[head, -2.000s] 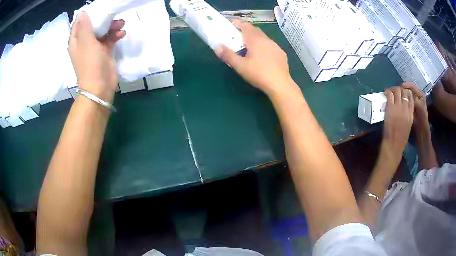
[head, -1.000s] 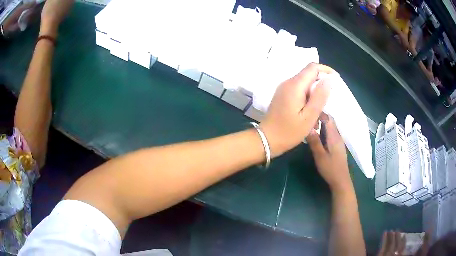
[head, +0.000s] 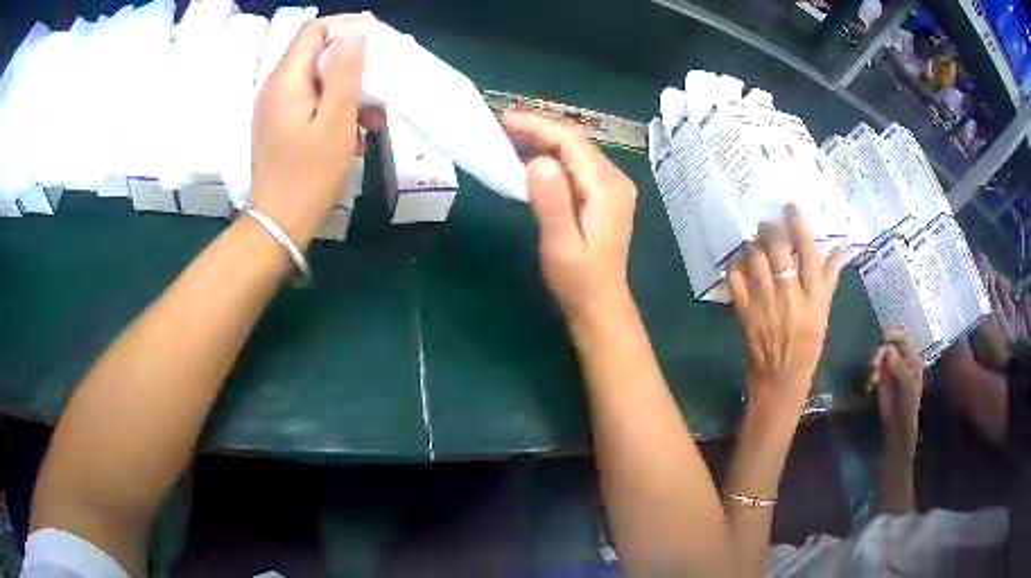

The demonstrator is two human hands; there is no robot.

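My left hand (head: 311, 124) grips one end of a smooth white elongated piece (head: 435, 96) with no visible print. My right hand (head: 571, 209) pinches its other end between thumb and fingers. The piece slants down to the right above the green bench. Under it a white carton (head: 418, 181) lies with its closed end facing me. The left row of cartons (head: 209, 102) stretches to the left, with soft-looking white pieces over it. My left hand hides part of the row's right end.
A right stack of printed cartons (head: 752, 169) has flaps at its far end. A neighbour's hand (head: 780, 288) touches its near end. A farther stack of cartons (head: 921, 265) stands beyond, near other hands. A metal-like strip (head: 577, 119) runs along the green bench (head: 339, 373).
The camera view has swung back to the right. Both my hands hold the white piece, now spread farther apart along it. A neighbour's hand now rests on the right stack.
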